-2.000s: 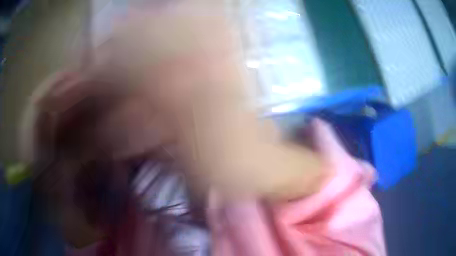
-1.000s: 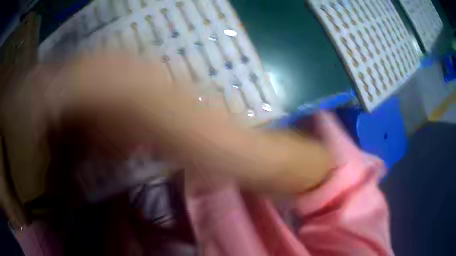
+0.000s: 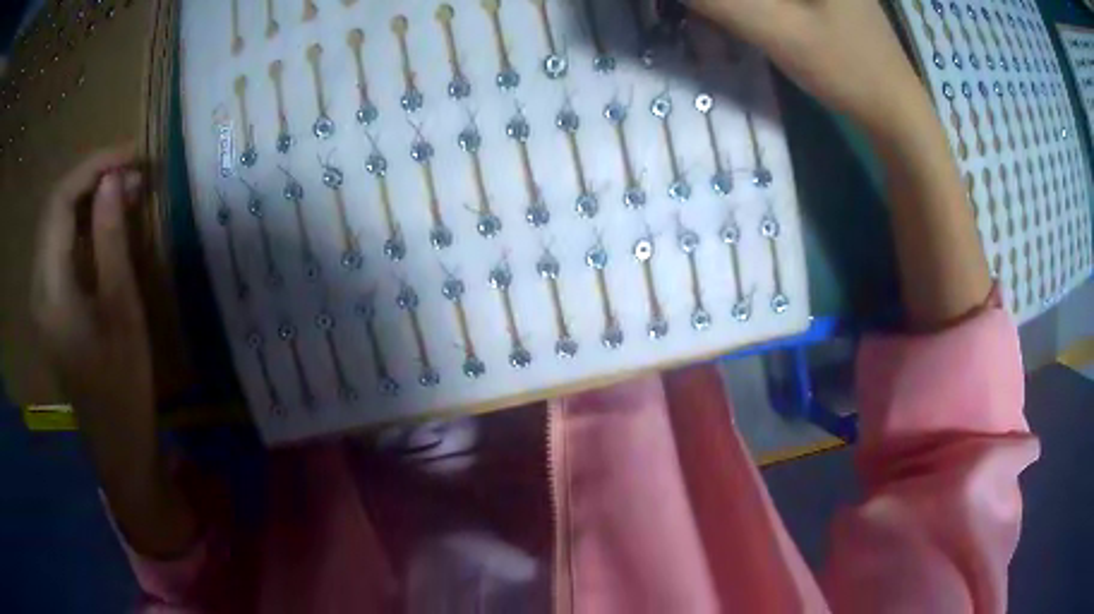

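Note:
A white layout board (image 3: 528, 246) with rows of tan dumbbell shapes lies in front of me. Silver-blue round pieces with thin wire-like lines sit at many bar ends; several ends near the top are plain tan. My right hand (image 3: 780, 30) is over the board's top right, partly cut off by the picture's top edge. Something dark shows at its fingertips; I cannot tell if it is held. My left hand (image 3: 102, 258) is at the left, fingers bent, beside the brown board's (image 3: 72, 108) right edge. It is dim, and its grip is unclear.
Another white dotted board (image 3: 1008, 156) stands at the right on the green table (image 3: 846, 228). A blue frame part (image 3: 804, 378) is below the table edge. A yellow strip (image 3: 50, 417) is at the lower left. A small pale label (image 3: 226, 146) is on the white board's left edge.
The view has steadied, and the white board now fills the middle. My right arm has moved from across the lower middle to the upper right. My left hand now shows at the brown board.

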